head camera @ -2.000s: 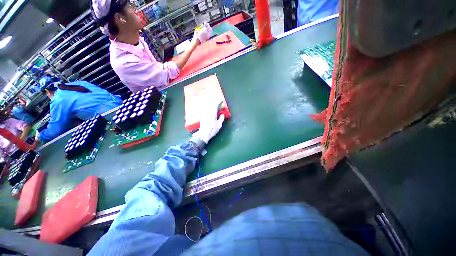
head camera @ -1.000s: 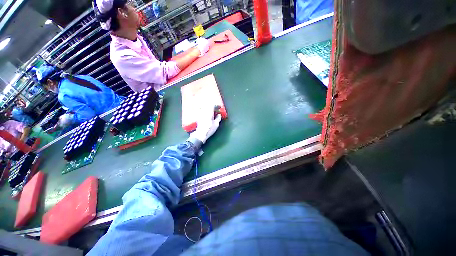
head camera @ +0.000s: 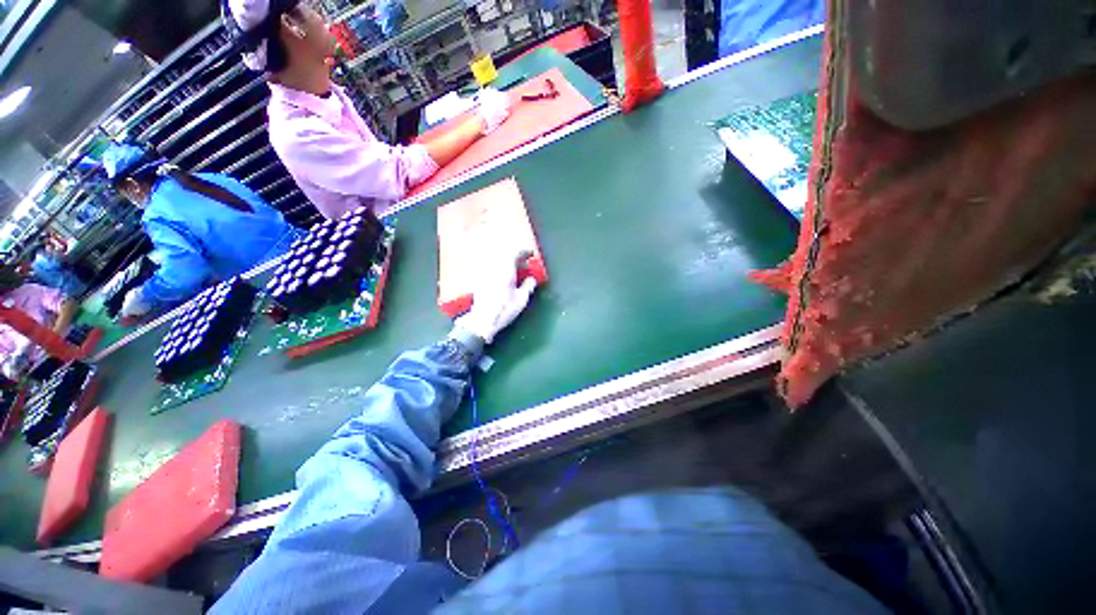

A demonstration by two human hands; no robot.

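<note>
A red foam pad (head camera: 478, 234) with a pale worn top lies flat on the green conveyor belt (head camera: 625, 258). My left hand (head camera: 496, 304), in a white knit glove, is at the pad's near end, its fingers over the top and near edge. The fingers' undersides are hidden. A thin blue cord (head camera: 477, 439) hangs from my left wrist. My right hand is not in view.
Boards with black capacitor blocks (head camera: 322, 258) and two red pads (head camera: 174, 499) lie left. A green board (head camera: 775, 150) lies right, partly behind a ragged red curtain flap (head camera: 889, 228). A coworker in pink (head camera: 343, 150) is opposite, beside a red mat (head camera: 517, 126); another wears blue (head camera: 198, 234).
My left hand and the pad have hardly moved. The pink-sleeved coworker's raised gloved hand has come down to the mat. The coworker in blue has shifted posture.
</note>
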